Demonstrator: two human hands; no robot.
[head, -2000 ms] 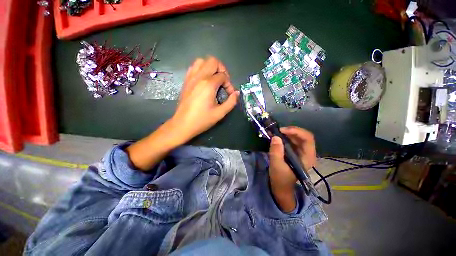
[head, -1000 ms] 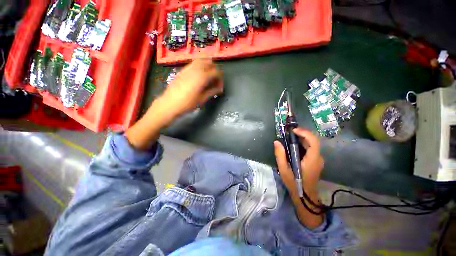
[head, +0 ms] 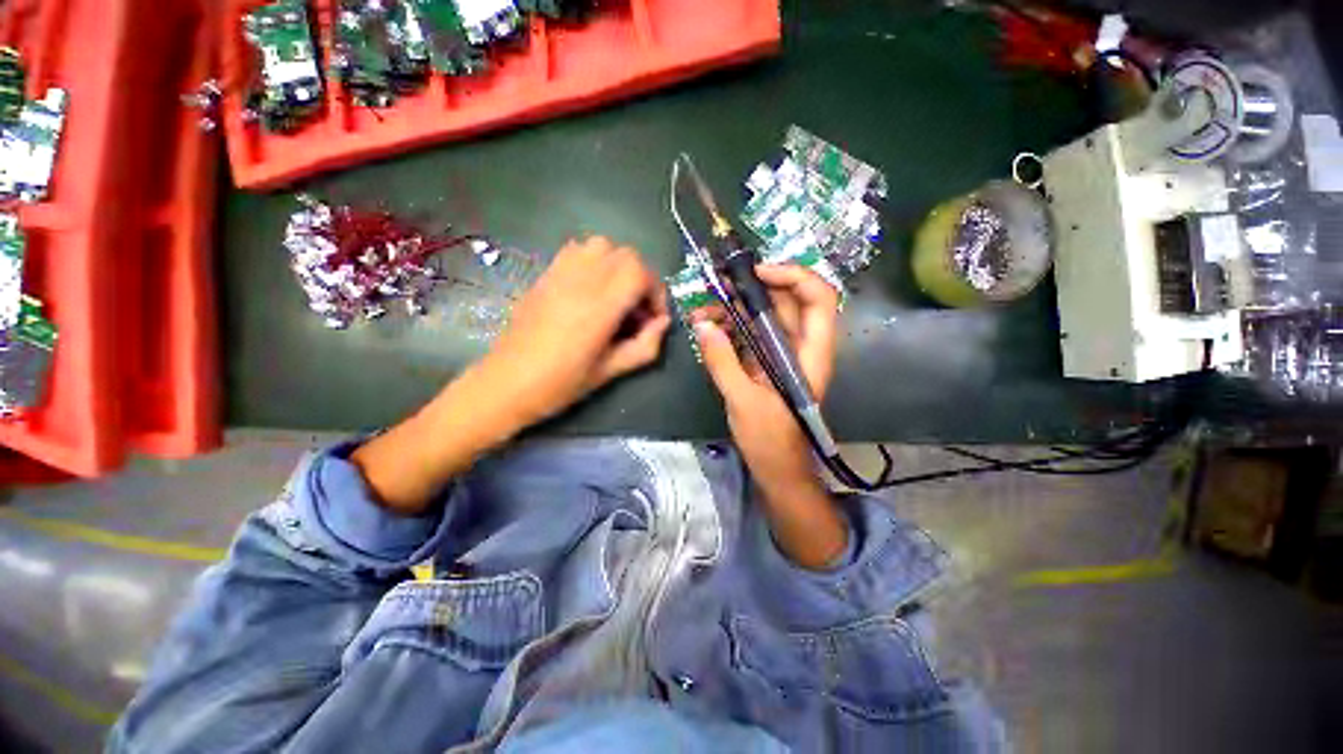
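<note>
My right hand (head: 778, 346) holds the black soldering iron (head: 769, 342), its metal tip pointing up and away, with a thin pale curved line beside it. A green circuit board (head: 688, 289) lies on the mat partly behind the iron and hand. My left hand (head: 583, 312) is just left of it with curled fingers; whether it holds something is hidden. A tangled pile of red leads with white connectors (head: 354, 262) lies at the left. A stack of boards (head: 815, 203) lies beyond the iron.
Red trays (head: 508, 106) filled with boards stand at the back and left (head: 140, 251). A round yellowish-green tin (head: 934, 254) stands at the right, beside the white box (head: 1091, 265). A clear reel (head: 1196, 106) and clear plastic bags (head: 1296, 280) are by the box. Black cords run below it.
The view has swung back right from the trays. My left hand has moved from near the red tray to beside the board. My right hand still holds the iron.
</note>
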